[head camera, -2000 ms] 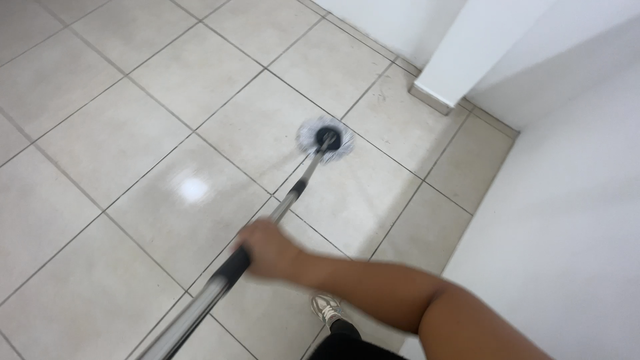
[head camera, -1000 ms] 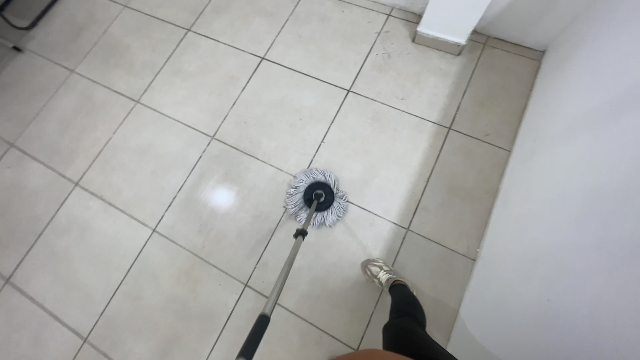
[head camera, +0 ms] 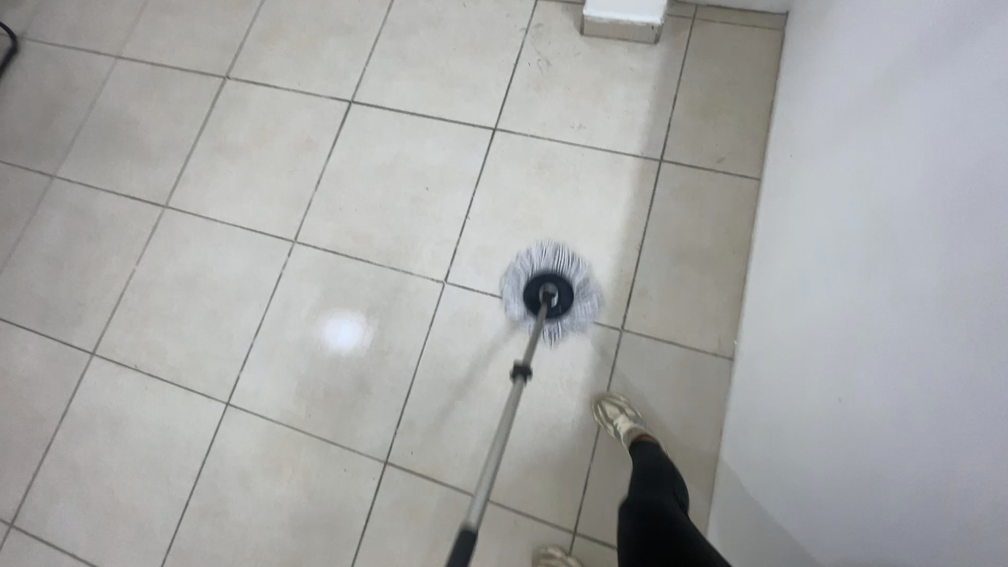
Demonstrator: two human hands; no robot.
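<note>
A round string mop head (head camera: pixel 584 298) with grey-white strands and a black centre disc rests on the tiled floor (head camera: pixel 394 181), its strands blurred. From it the metal mop handle (head camera: pixel 498 441) runs down to the bottom edge, with a black collar partway and a black grip (head camera: pixel 462 549) at the lowest visible part. Neither my left hand nor my right hand shows, so what holds the handle is hidden below the frame.
A white wall (head camera: pixel 874 260) runs down the right side. A white pillar base (head camera: pixel 622 27) stands at the top. My shoe (head camera: pixel 618 416) and black-clad leg (head camera: pixel 657 504) are right of the handle, another shoe (head camera: pixel 556 557) at the bottom edge. A dark curved object (head camera: pixel 8 47) sits top left.
Two seconds ago a hand was around the mop handle; it has dropped out of view. The mop head has moved nearer the wall since one second ago. The view has shifted.
</note>
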